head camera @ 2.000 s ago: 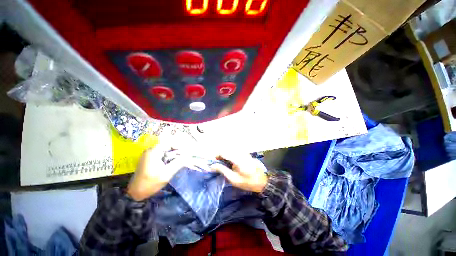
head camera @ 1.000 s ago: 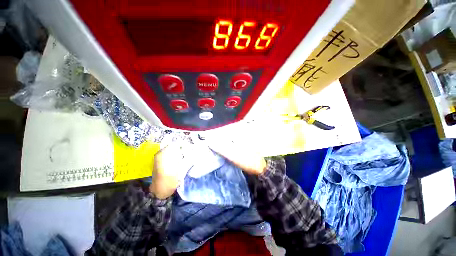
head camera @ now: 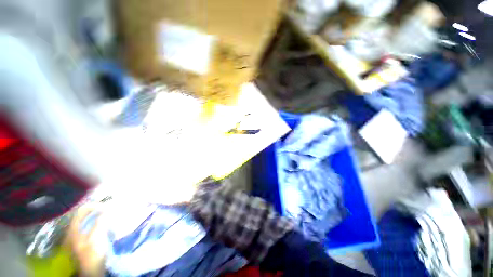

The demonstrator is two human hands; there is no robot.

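The frame is strongly blurred and overexposed. The light blue denim garment (head camera: 157, 238) lies in front of me over my lap, at the table's front edge. My left hand (head camera: 85, 238) is a blurred shape at the garment's left side; its fingers cannot be made out. My right hand (head camera: 175, 186) is washed out in the glare above the garment, beyond the dark plaid sleeve; its fingers and any grip are not clear. The machine's red panel (head camera: 32, 173) is at the left edge, smeared, with its white casing beside it.
A blue bin (head camera: 357, 216) holding denim garments (head camera: 311, 184) stands right of the white table (head camera: 254, 108). Yellow-and-black pliers (head camera: 243, 131) lie on the table. A cardboard box (head camera: 189, 32) stands behind. Shelving with items is at the upper right.
The view has swung right: the machine has shifted to the left edge, and the bin and box nearer the middle. The hands remain by the garment, now blurred.
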